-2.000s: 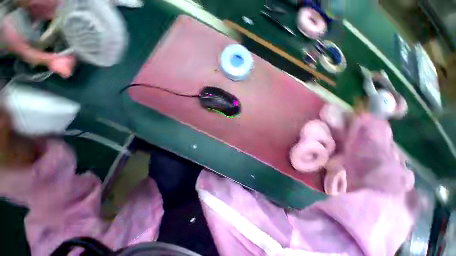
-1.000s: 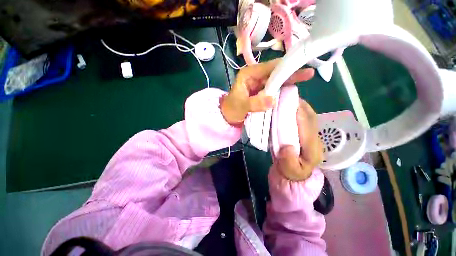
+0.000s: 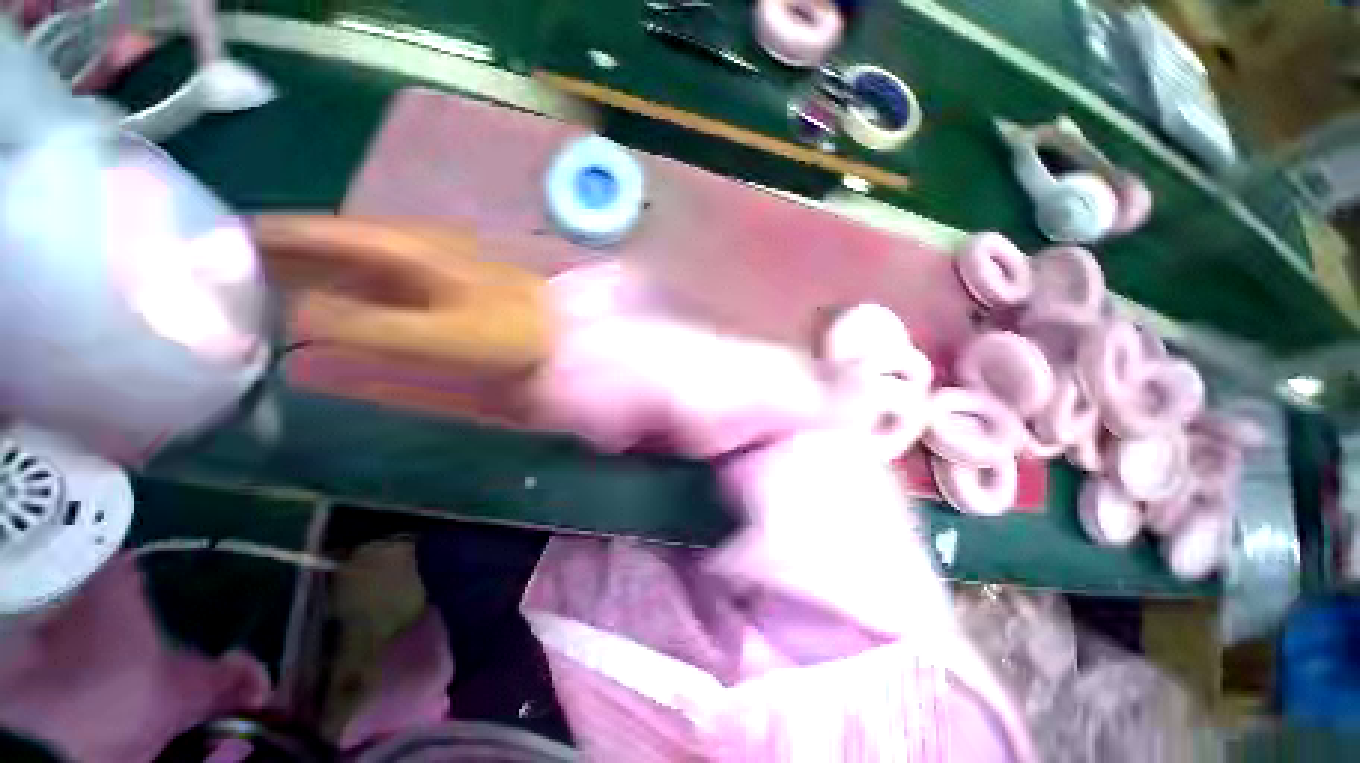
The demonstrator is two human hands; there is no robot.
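A white headset is at the left edge, large and blurred. One ear cup with a pale-pink face [image 3: 187,276] is near the camera; another cup shows its perforated speaker face [image 3: 60,507] below it. My right hand [image 3: 410,306] is blurred and stretches left over the pink mat [image 3: 716,239]. Its fingertips are at the ear cup's edge; whether they grip it is unclear. My left hand is out of view; only its pink sleeve shows at the lower left. Many pale-pink ear cushions [image 3: 1002,373] lie piled at the mat's right end.
A light-blue ring [image 3: 595,190] lies on the mat. Behind it, the side bench holds a pink cushion [image 3: 798,27], a tape-like ring [image 3: 880,108], dark tools and another headset [image 3: 1077,204]. Clear plastic bags [image 3: 1074,671] are below the bench's front right.
The view has swung right, bringing the cushion pile into sight. The headset has moved to the left edge. My left hand has left the picture, and my right hand now stretches leftward.
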